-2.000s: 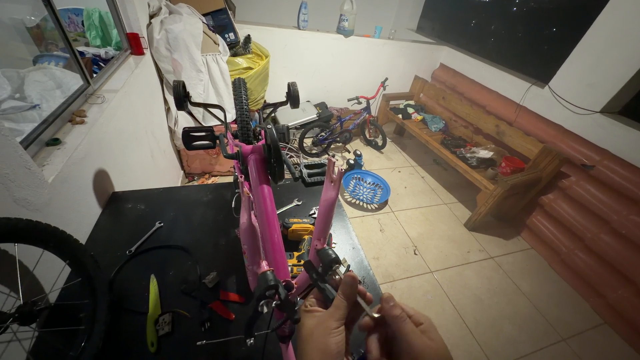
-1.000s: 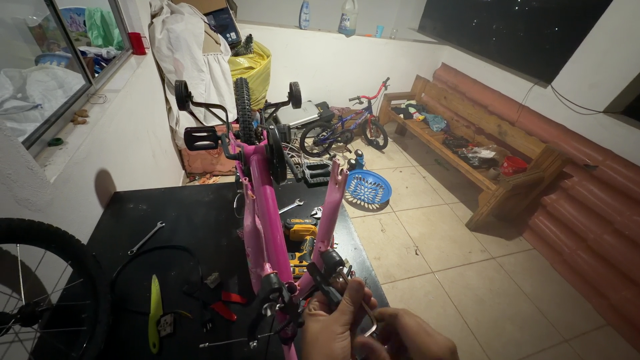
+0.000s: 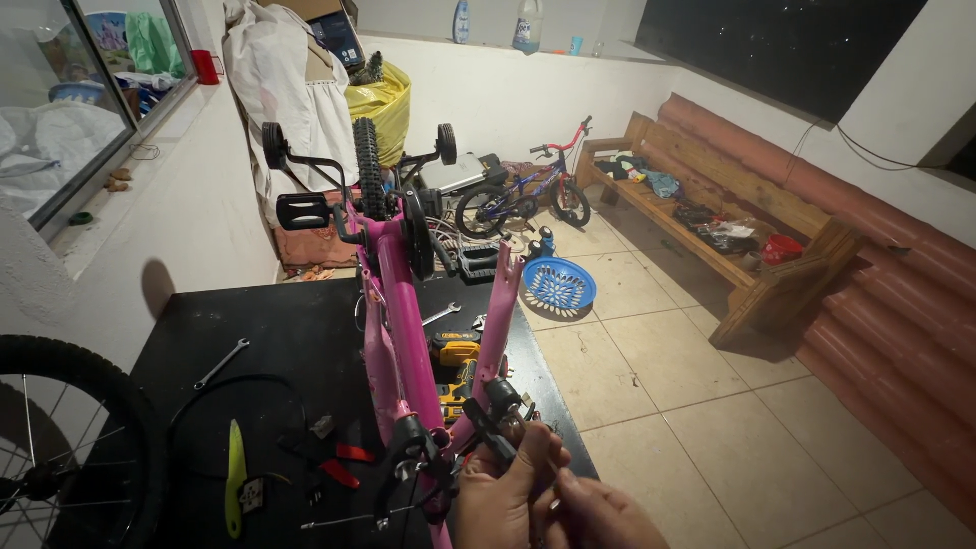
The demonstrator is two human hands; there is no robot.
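Note:
A pink bicycle frame [image 3: 404, 320] stands upside down on a black table [image 3: 290, 328], its rear wheel and training wheels at the far end. My left hand [image 3: 499, 488] grips a black brake arm [image 3: 488, 431] beside the pink fork [image 3: 499, 320]. Close to its right, my right hand [image 3: 598, 511] pinches a thin metal tool, mostly hidden by the fingers, whose tip seems to reach the brake's mounting area. A second black brake arm [image 3: 412, 450] sits on the fork's left side. A yellow and black power tool [image 3: 457, 374] lies behind the fork.
On the table lie a combination wrench [image 3: 221, 364], another wrench [image 3: 442, 313], a yellow-green knife [image 3: 235, 480] and red-handled pliers [image 3: 347, 465]. A loose spoked wheel [image 3: 69, 442] is at the left. Beyond are a blue plastic basket [image 3: 560, 284], a small bicycle [image 3: 526, 191] and a wooden bench [image 3: 686, 229].
My right hand has shifted slightly, and the metal tool in it has turned; its bent end, seen one second ago, is now mostly covered by fingers. My left hand remains at the brake.

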